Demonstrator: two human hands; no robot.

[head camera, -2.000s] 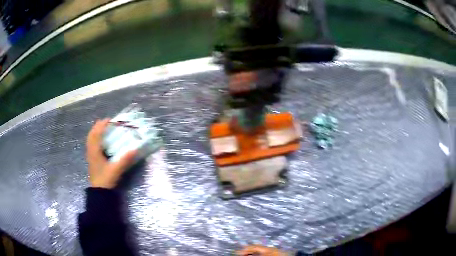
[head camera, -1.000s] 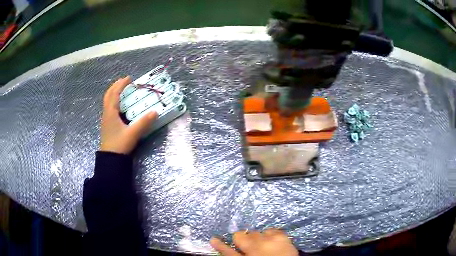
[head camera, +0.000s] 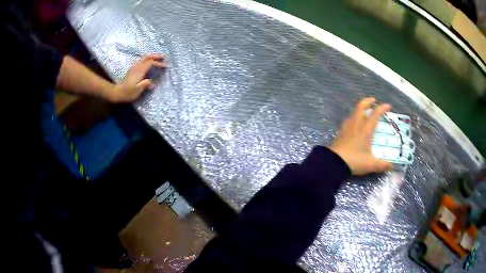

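A flat bundle of pale mint plastic housings (head camera: 393,139) with thin dark red wires lies on the bubble wrap at the right. My left hand (head camera: 363,139), bare with a dark sleeve, spans the bundle from its left side, fingers at the far edge and thumb at the near edge. The palm side of the grip is hidden. My right hand is out of the picture. The press fixture, with its orange block (head camera: 453,225) and two pale pads, is at the lower right, partly cut off by the edge.
Another person's hand (head camera: 133,80) rests on the bubble-wrapped bench (head camera: 256,80) at the upper left. Below the bench edge is a dark bin with cardboard (head camera: 160,234) and several pale parts (head camera: 173,200). A green conveyor (head camera: 367,37) runs behind the bench's white rim.
The view has swung left, so the bundle and press now appear further right. My right hand has left the picture. The neighbour's hand and the bin have come into view. My left hand stays at the bundle.
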